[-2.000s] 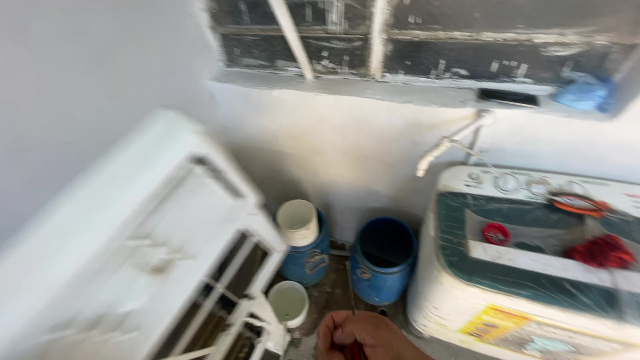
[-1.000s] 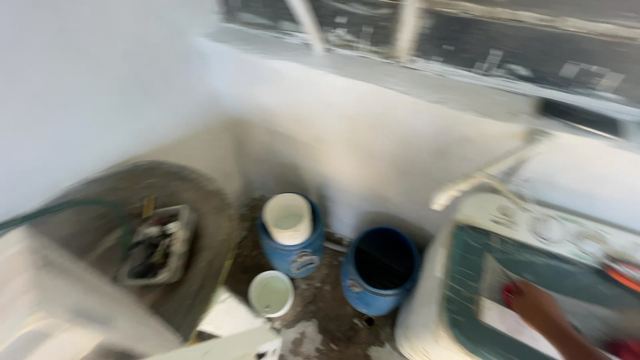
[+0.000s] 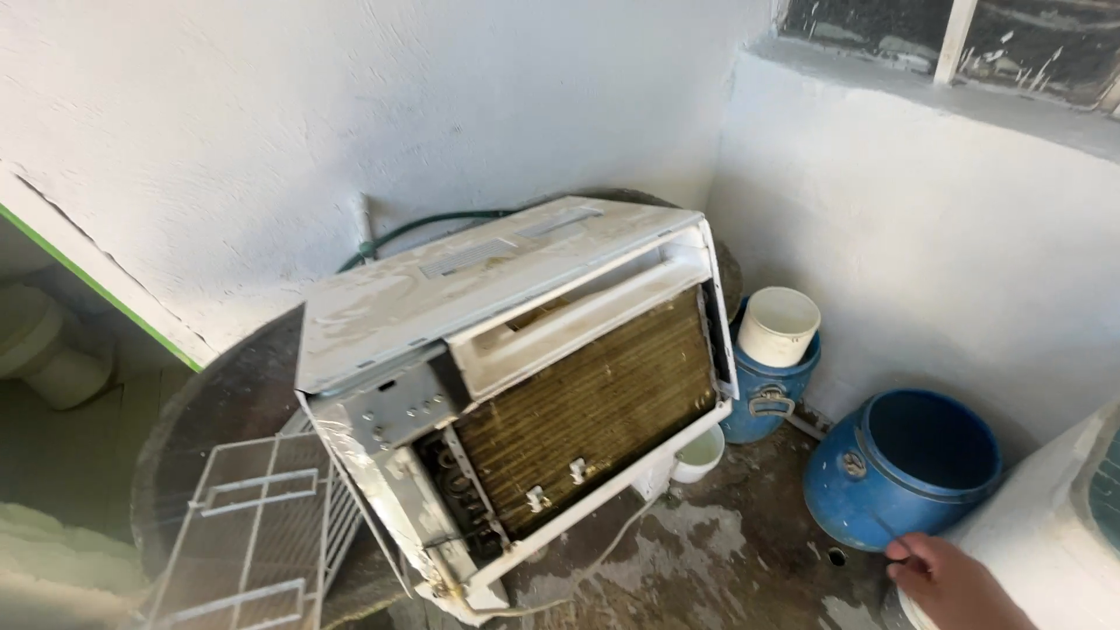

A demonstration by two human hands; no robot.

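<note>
My right hand (image 3: 958, 582) is at the lower right, its fingers closed on a thin dark metal shaft, apparently a screwdriver (image 3: 888, 527); the hand hides the rest of it. It is beside the washing machine (image 3: 1032, 516) and just below a blue plastic drum (image 3: 892, 472). My left hand is out of view. A window air conditioner (image 3: 516, 289) with its front off stands tilted at the middle. Its dirty finned coil (image 3: 595, 402) is exposed, and the metal control-side plate (image 3: 402, 407) is at its left.
Under the air conditioner is a round dark basin (image 3: 219, 420), with a white grille (image 3: 254, 525) leaning at the left. A cord (image 3: 612, 547) crosses the wet floor. A white bucket (image 3: 779, 324) sits in another blue drum (image 3: 759, 402); a white tub (image 3: 700, 453) stands nearby.
The view has swung left, bringing the whole air conditioner into sight. My right hand was over the washing machine top at a red object one second ago; now it is lower, beside the machine.
</note>
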